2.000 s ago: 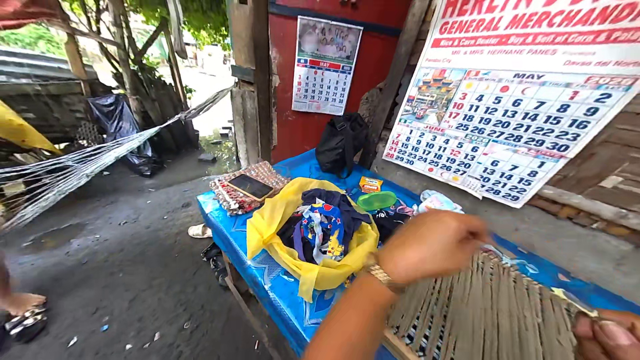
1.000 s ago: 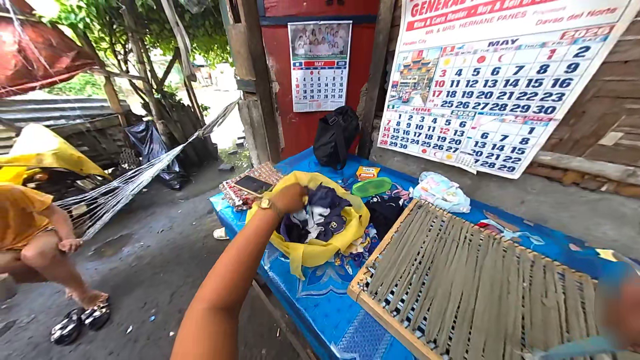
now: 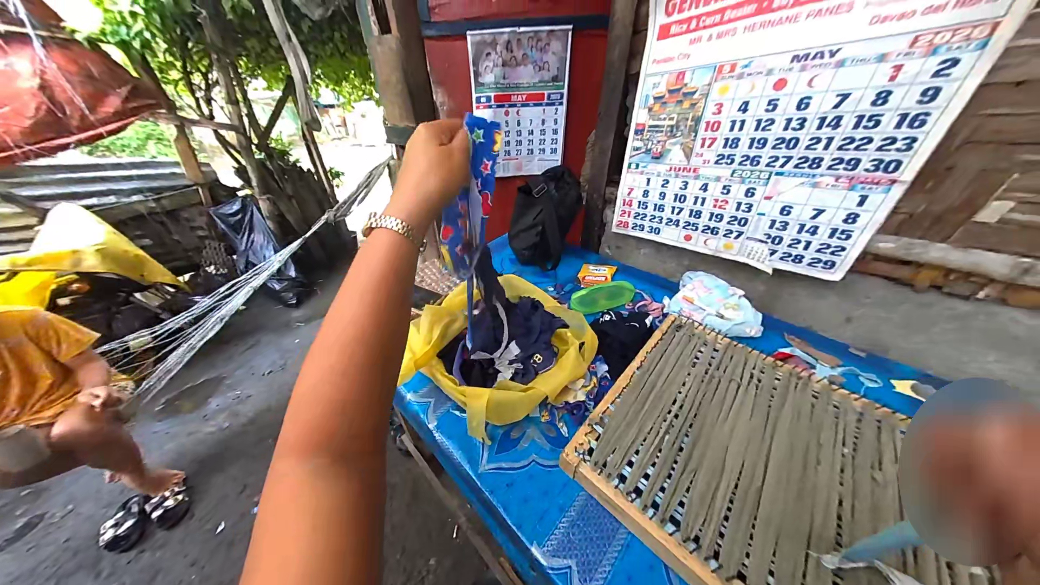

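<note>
My left hand [image 3: 435,171], with a gold watch on the wrist, is raised above the yellow plastic bag [image 3: 536,406] and grips a blue patterned cloth strip [image 3: 475,187]. The strip hangs down to the dark cloth scraps [image 3: 528,333] inside the open bag. At the right edge my right hand [image 3: 987,471] is blurred; light blue cloth [image 3: 881,543] shows beside it, but its grip is unclear. Below and left of it lies a wooden frame [image 3: 642,532] with nails along its edges, strung with grey-brown fabric strips [image 3: 731,431].
The blue-covered table [image 3: 520,487] also bears a black bag [image 3: 546,218], a green plastic item [image 3: 602,297], a small orange box [image 3: 597,275] and a white patterned cloth bundle [image 3: 715,303]. Calendars hang behind. A seated person [image 3: 49,382] and a string hammock [image 3: 268,276] are at left.
My left hand has risen from inside the yellow bag, where it was a second ago, and now holds up the blue patterned strip.
</note>
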